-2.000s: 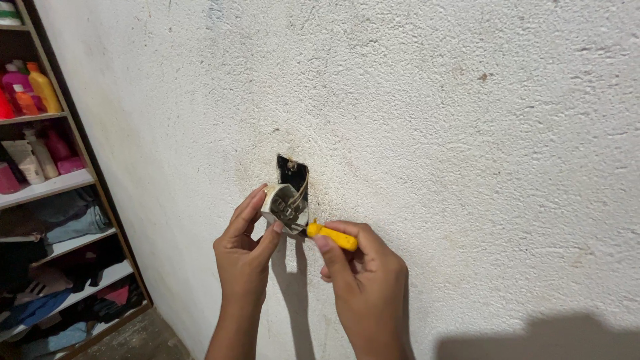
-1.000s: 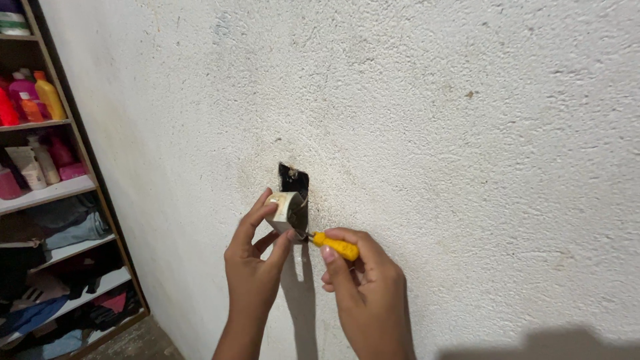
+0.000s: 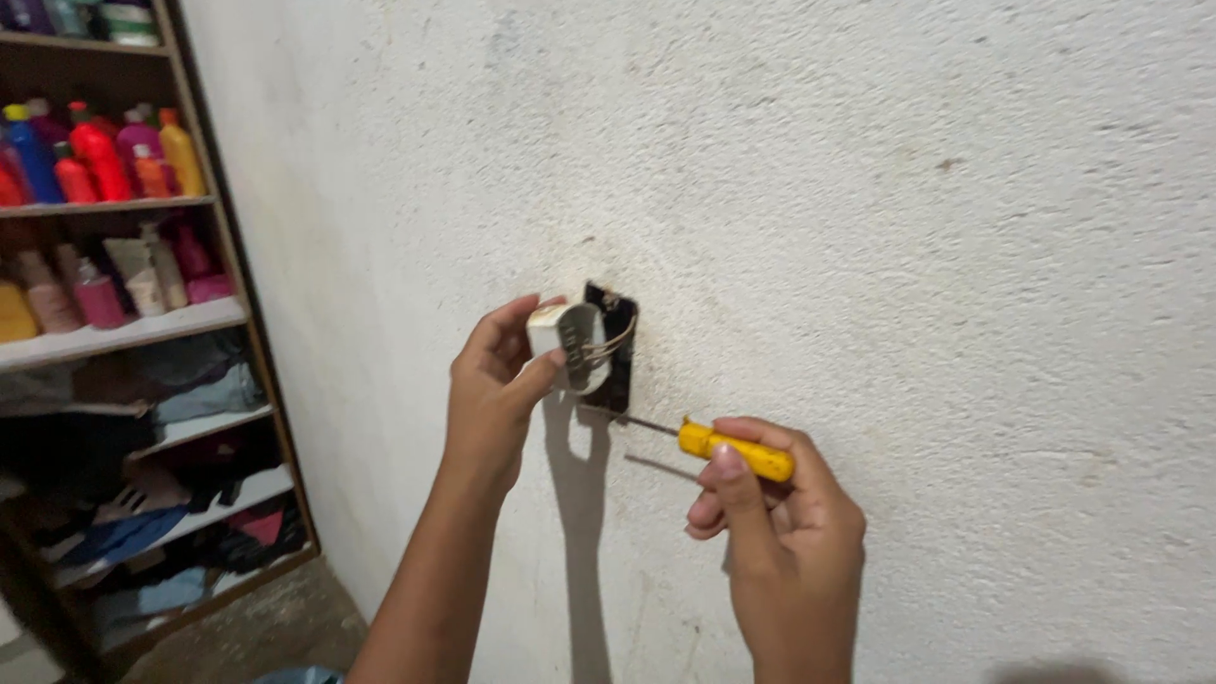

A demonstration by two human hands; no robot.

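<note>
Between the thumb and fingers of my left hand [image 3: 503, 380] is a white electrical fitting [image 3: 548, 332], tilted so its open back with metal terminals faces right. Thin wires [image 3: 617, 342] run from it into a dark rectangular wall box [image 3: 622, 375] recessed in the wall. My right hand [image 3: 784, 513] grips the yellow handle of a screwdriver [image 3: 736, 451]. Its metal shaft points left, with the tip near the lower edge of the box, below the fitting; whether the tip touches anything cannot be told.
The rough white wall [image 3: 902, 285] fills most of the view. At the left stands a shelf unit [image 3: 228, 256] with colourful bottles [image 3: 100, 152] above and folded clothes [image 3: 204, 394] below. Part of the floor [image 3: 313, 598] shows at the lower left.
The screwdriver's tip was at the fitting; my right hand has drawn it away to the lower right, and more of the shaft shows. The fitting's open back is turned more into view than one second ago.
</note>
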